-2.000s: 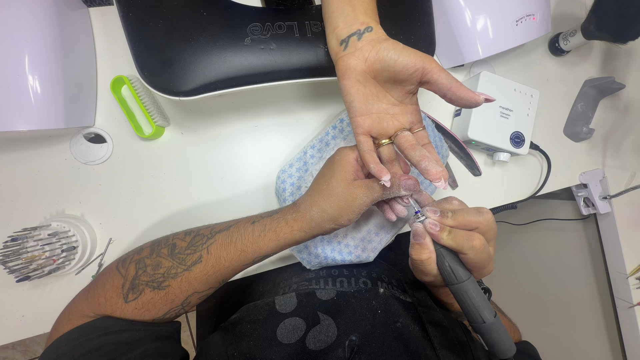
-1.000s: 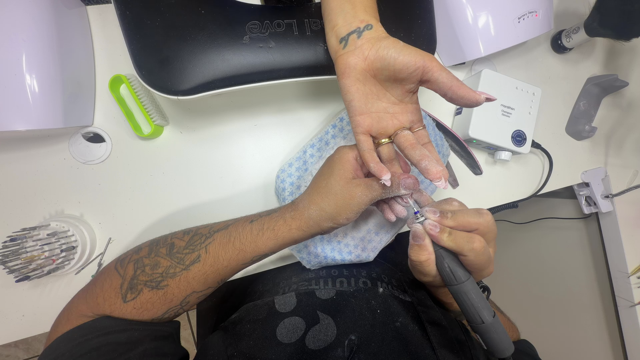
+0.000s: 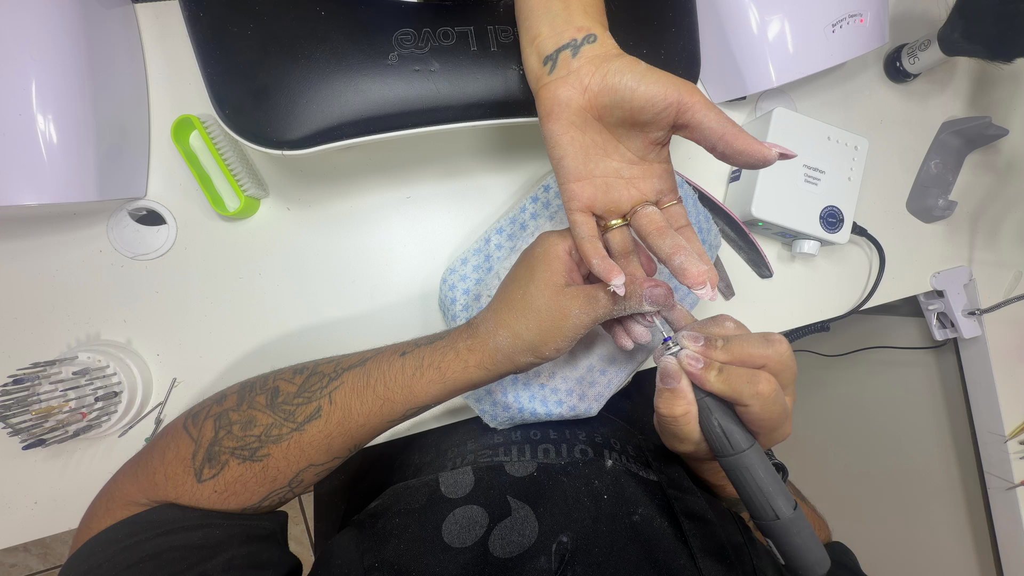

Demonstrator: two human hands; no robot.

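Observation:
My left hand (image 3: 552, 308) grips a finger of another person's hand (image 3: 620, 120), which reaches in palm up from the top, with rings and dusty fingertips. In my right hand (image 3: 732, 376) is a grey electric nail drill handpiece (image 3: 748, 472); its thin bit (image 3: 662, 326) points at the held fingertip. Whether the bit touches the nail cannot be told, as my left thumb partly covers the spot. Beneath the hands lies a cloth with blue stars (image 3: 544, 392). Two nail files (image 3: 740, 236) rest partly under the other person's hand, at the cloth's right edge.
A white drill control box (image 3: 808, 176) with a cable stands at right, near a grey handpiece cradle (image 3: 944, 168). A black armrest (image 3: 360, 88) lies at the top. At left are a green nail brush (image 3: 212, 164) and a round holder of drill bits (image 3: 132, 376).

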